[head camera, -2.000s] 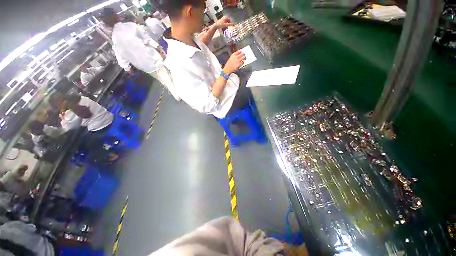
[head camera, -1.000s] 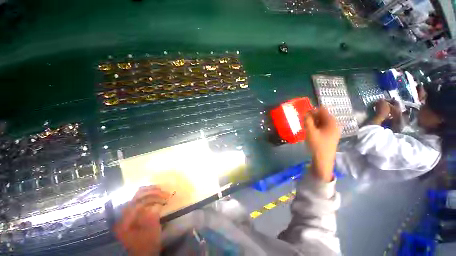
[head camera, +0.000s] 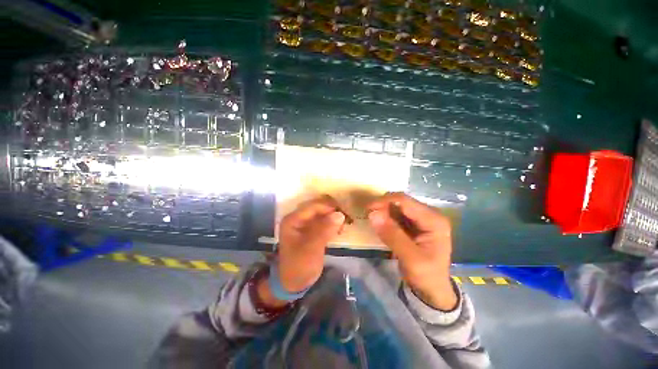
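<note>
My left hand, with a light blue band on its wrist, is over the lower part of the cream work sheet. It pinches a small dark part between thumb and finger. My right hand is just right of it, fingers bent around a slim dark tool, perhaps tweezers, whose tip points toward the part. Blur hides whether tip and part touch.
A clear tray with heaped silver parts is at left under strong glare. Another clear tray has amber parts in its far rows. A red bin and perforated tray are at right. Sleeves show at both lower edges.
The view has swung from the aisle down to the bench. My right hand has moved from the red bin to the work sheet, close beside my left hand.
</note>
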